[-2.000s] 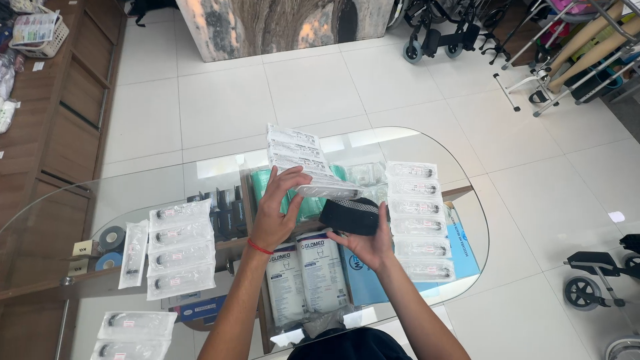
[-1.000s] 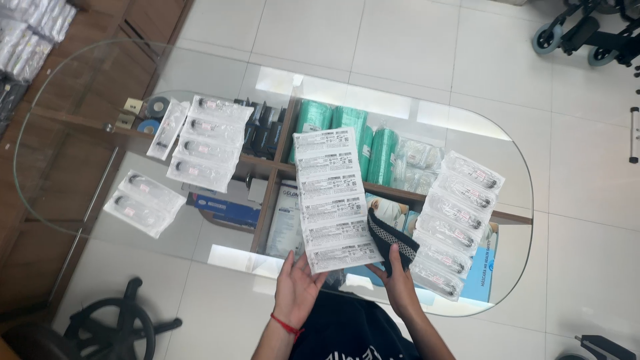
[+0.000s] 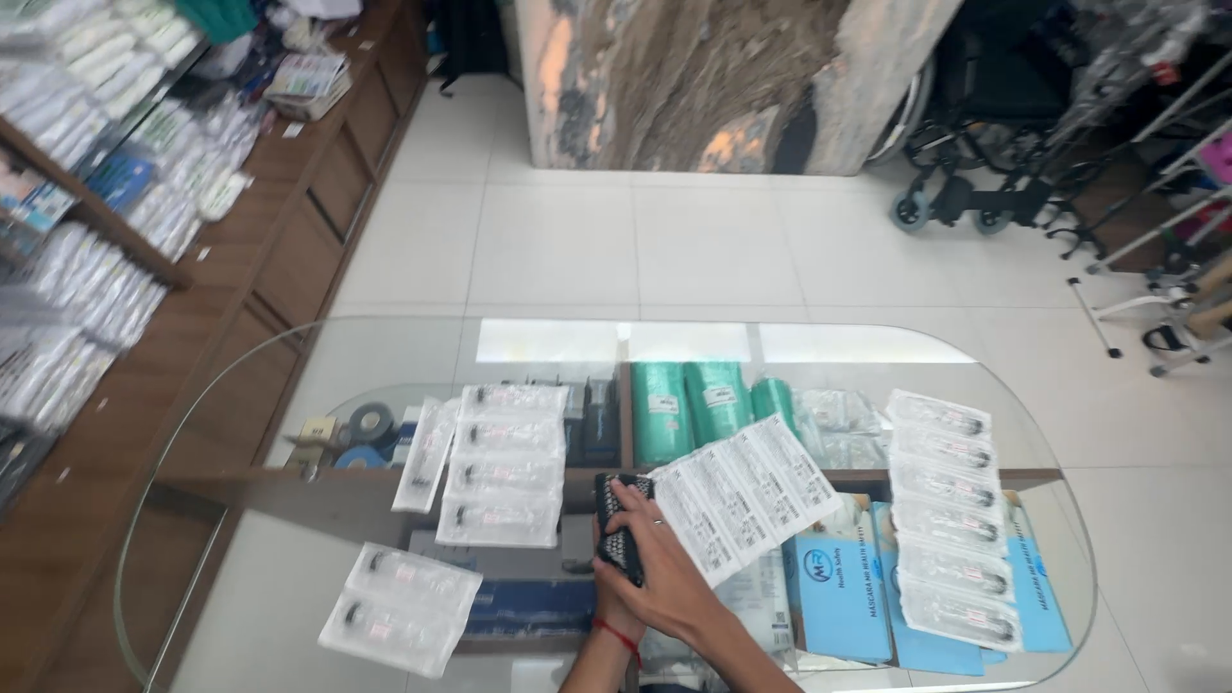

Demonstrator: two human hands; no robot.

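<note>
My right hand, with a ring, is closed over a black item with a pale mesh-like pattern. My left hand, a red cord at its wrist, is under the right one at the item's lower end; its fingers are mostly hidden. Just right of the hands, a strip of sealed packs lies on the glass tabletop, printed side up. Joined packs of syringes lie clear side up: a column and a single pack on the left, a shorter strip nearer me, a long column on the right.
The oval glass tabletop covers compartments with green rolls, tape rolls and blue boxes. Wooden cabinets stand at left, a marbled panel ahead, a wheelchair at back right.
The strip of packs, between both hands a second ago, now lies on the glass, let go. My hands have come together at the black item. The view has swung up and turned.
</note>
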